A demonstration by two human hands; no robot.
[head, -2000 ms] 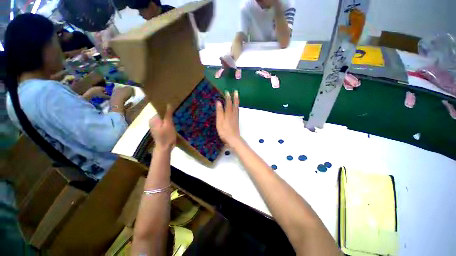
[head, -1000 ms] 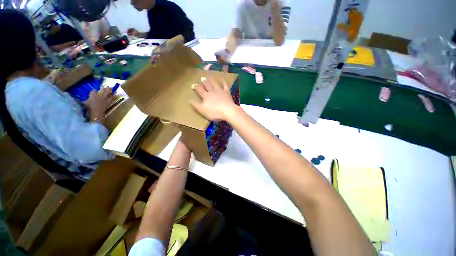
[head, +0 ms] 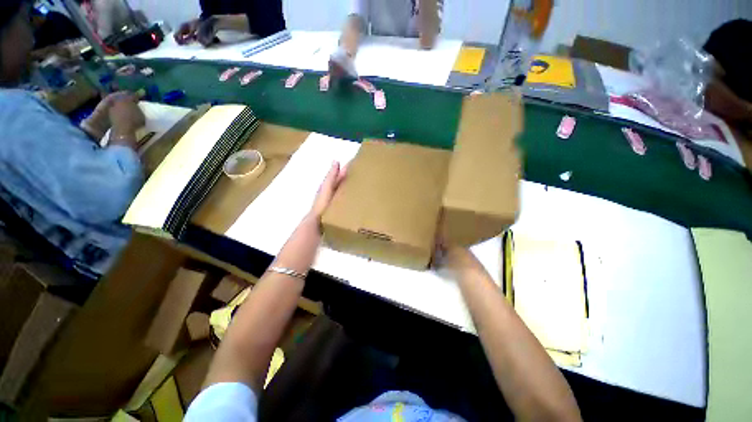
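A brown cardboard carton (head: 383,194) sits upside down or face down on the white bench sheet (head: 635,247). Its flap (head: 486,157) sticks out to the right. No cells show now. My left hand (head: 327,194) is on the carton's left side, fingers along the wall. My right hand (head: 443,254) is at its near right corner, mostly hidden by the carton, its fingers not clearly visible. A pale yellow adhesive sheet (head: 548,288) with dark edges lies right of my right forearm.
A striped sheet stack (head: 194,165) and cream tape roll (head: 244,164) lie left. Behind runs the green conveyor (head: 429,105) with pink parts (head: 566,126). A post (head: 513,49) stands beyond the flap. A person (head: 62,165) sits left; scrap box (head: 107,330) is below.
The carton was tilted with its packed cells showing; it has turned over and moved right onto the bench, hiding the cells. My right hand moved from its top to the near right corner.
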